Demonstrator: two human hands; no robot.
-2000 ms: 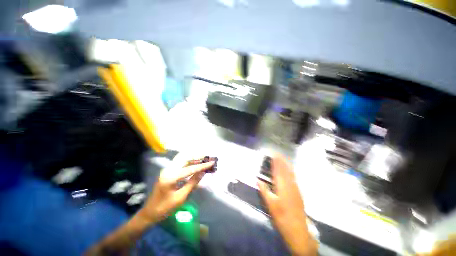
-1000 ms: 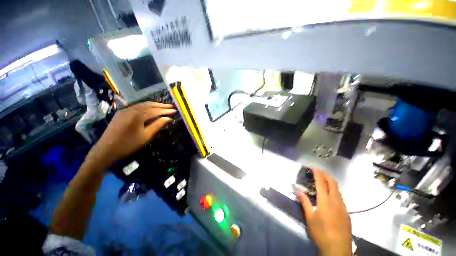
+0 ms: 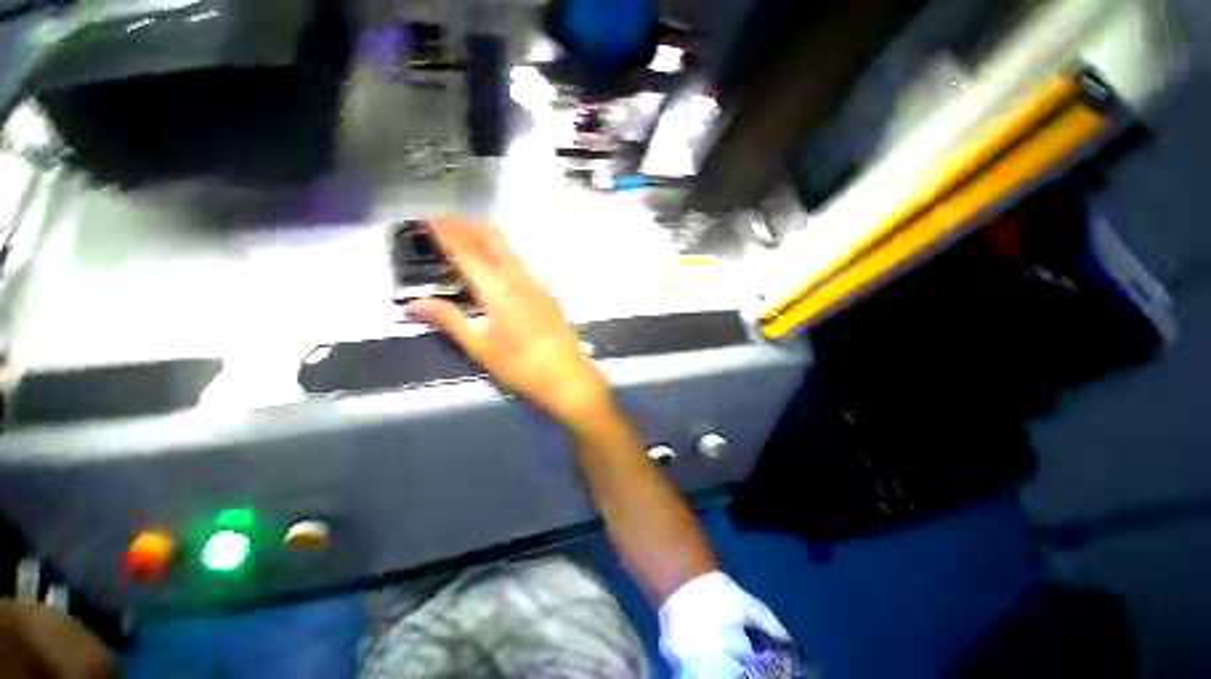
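The small black fixture stands on the bright metal plate, left of centre. My right hand is at its right side, fingers along the side and top, thumb at the front edge, gripping it. Whether a small part sits in it is too blurred to tell. My left hand is only a blurred patch of skin cut off at the bottom left corner; its fingers and anything in them cannot be made out.
Black pads line the plate's front edge. The front panel has a red button, a green-lit button and pale buttons. A large black box is behind left, a yellow-black bar right, and black trays beyond it.
The view has swung to the right and down. My left hand has gone from beside the left light bar to the bottom left corner. My right hand has stayed at the fixture.
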